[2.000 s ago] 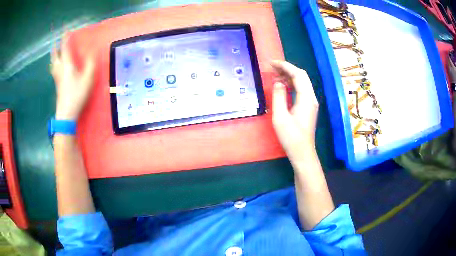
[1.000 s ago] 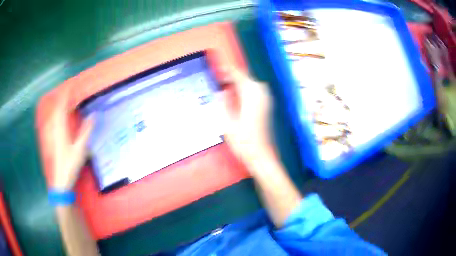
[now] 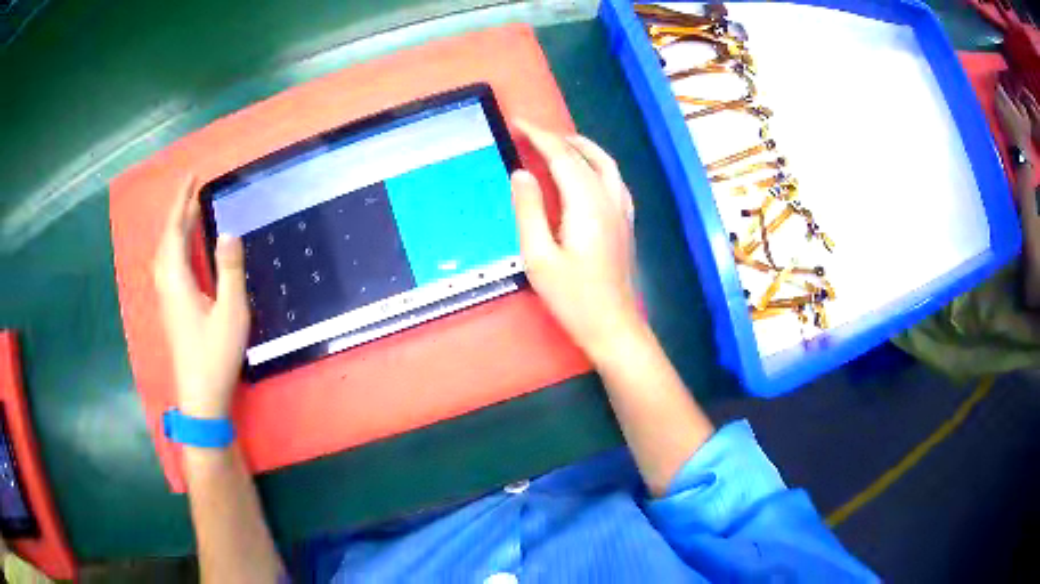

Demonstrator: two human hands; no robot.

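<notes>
A black-bordered tablet computer (image 3: 342, 257) lies tilted on a red-orange foam pad (image 3: 456, 394). Its screen shows a dark panel with pale digits and a cyan panel beside it. My left hand (image 3: 205, 314), with a blue wrist strap (image 3: 198, 429), is at the tablet's left edge, thumb over the border and fingers along the side. My right hand (image 3: 579, 245) is at the right edge, thumb on or just over the border. Both hands appear to hold the tablet by its short edges. The fingers' undersides are hidden.
A blue-rimmed tray (image 3: 730, 308) stands to the right, with a row of orange-brown flex cables (image 3: 747, 171) on its white liner (image 3: 878, 171). Another foam pad (image 3: 34, 479) with a dark device is at the far left. Another person's hand (image 3: 1015, 120) shows at the right edge.
The screen has changed from the icon page to the dark and cyan panels. Both hands have closed in on the tablet's sides. Pad and tablet appear lower left and tilted, partly from camera movement.
</notes>
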